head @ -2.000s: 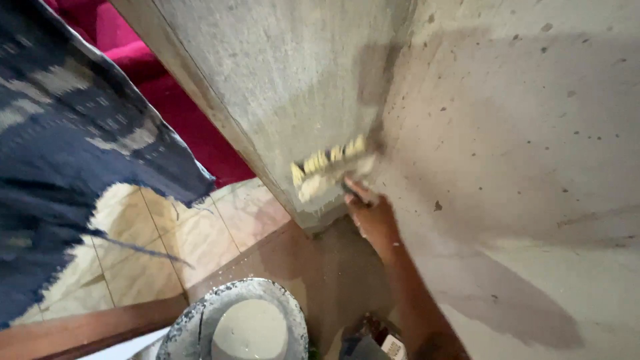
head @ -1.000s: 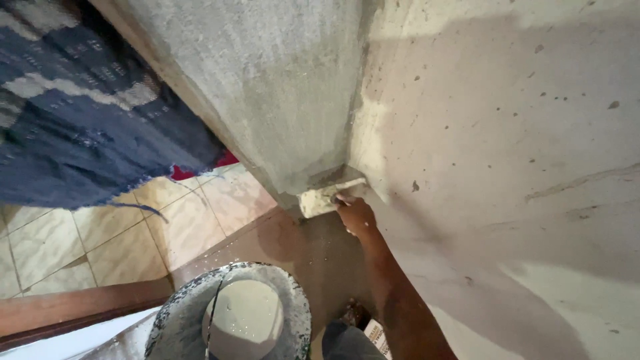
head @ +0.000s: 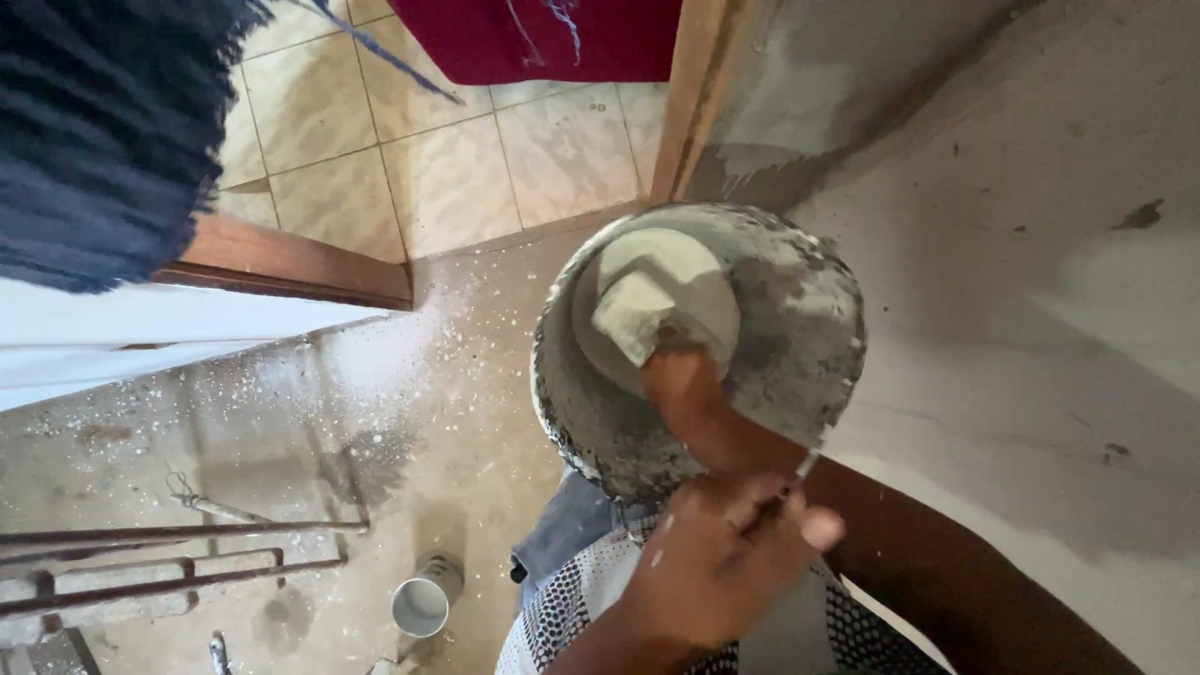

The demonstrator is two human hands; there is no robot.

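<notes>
My right hand [head: 689, 380] reaches into a large paint-crusted bucket [head: 797, 328], closed around the handle of a wide brush [head: 633, 314] coated in pale paint. The brush head is over or in the off-white paint [head: 694, 267] at the bucket's bottom; how deep it sits cannot be told. Nearer to me, my left hand [head: 717, 553] grips the bucket's thin wire handle [head: 808, 461] by the near rim, below my right forearm.
Rough plastered wall stands at the right, with a wooden door frame [head: 694, 103] beside it. A fringed dark cloth [head: 94, 141] hangs upper left. On the paint-spattered floor are a small cup [head: 422, 605] and a metal-barred ladder-like frame [head: 141, 586].
The right hand has left the wall's lower corner with the brush and is now inside the bucket. My left hand has come into view at the bucket handle. The view has swung down toward the floor.
</notes>
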